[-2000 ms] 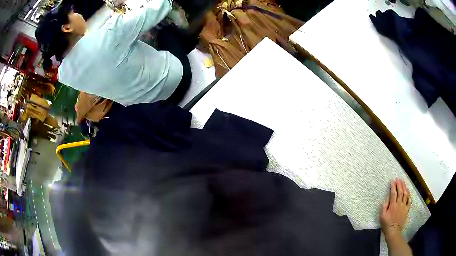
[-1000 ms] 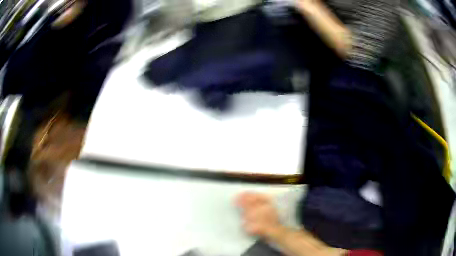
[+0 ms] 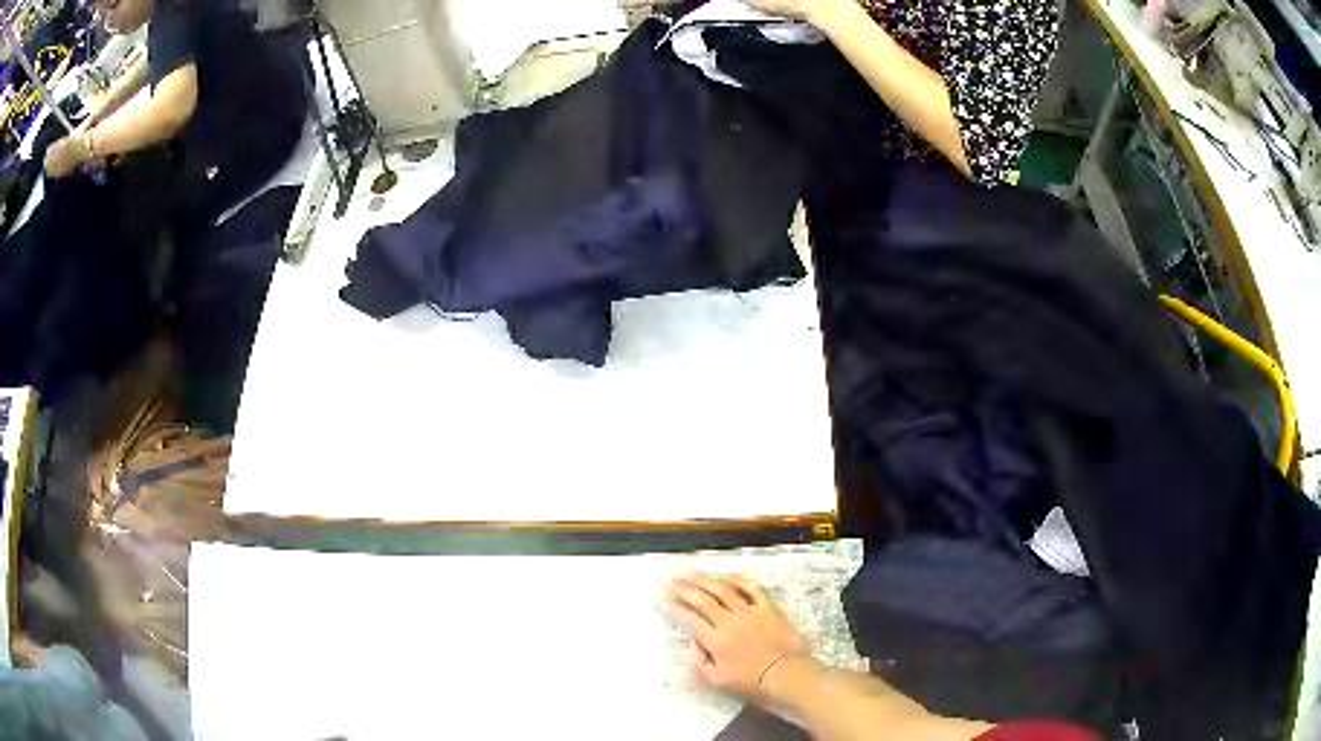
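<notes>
My right hand (image 3: 742,637) lies palm down on the white work table (image 3: 435,644), fingers slightly spread and holding nothing. My left hand is out of the picture. A dark cloth edge (image 3: 761,725) shows at the bottom, by my right forearm; most of that piece is cut off. A heap of dark garments (image 3: 1188,478) hangs right of the tables, with a small white patch (image 3: 1061,543) on it.
Across a narrow gap stands a white sewing machine table (image 3: 507,434) with a dark garment (image 3: 580,217) and a pale machine (image 3: 399,58). One person's arm (image 3: 906,87) reaches over it; another person (image 3: 217,116) sits left. Brown garments (image 3: 167,478) lie left, a yellow tube (image 3: 1260,362) right.
The view has swung right and steadied, bringing the sewing machine table and dark heap to the front. The large dark coat has mostly left the picture. My right hand stays on the table.
</notes>
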